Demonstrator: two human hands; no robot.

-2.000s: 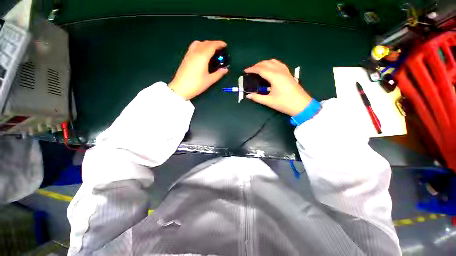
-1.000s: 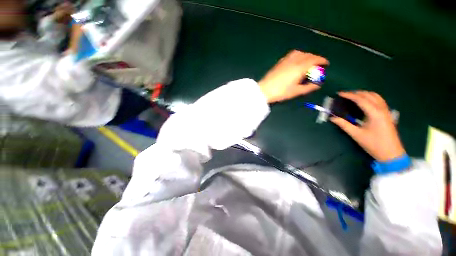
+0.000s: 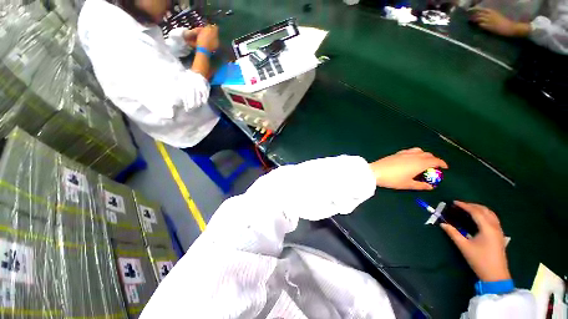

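My left hand [image 3: 408, 169] grips a watch head [image 3: 432, 177] between thumb and fingers above the green mat. Its lit screen shows bright mixed colours. My right hand [image 3: 482, 240] is to the right and nearer the bench edge, its fingers and thumb around a dark watch [image 3: 459, 217] at the taped spot. A blue stick [image 3: 425, 205] sticks out to the left from under a white tape strip [image 3: 435, 214]. A blue band is on my right wrist. My right fingers partly cover the dark watch.
A grey power supply [image 3: 274, 99] stands at the upper left with a calculator-like device [image 3: 266, 47] on it. A person [image 3: 146, 75] works beyond it; another person's hand [image 3: 495, 22] shows top right. Wrapped boxes [image 3: 43, 230] stand left. Paper [image 3: 547, 288] lies lower right.
The view has swung left, bringing the person and wrapped boxes into sight. The screen in my left hand has gone from a small blue mark to bright colours. Both hands keep their holds.
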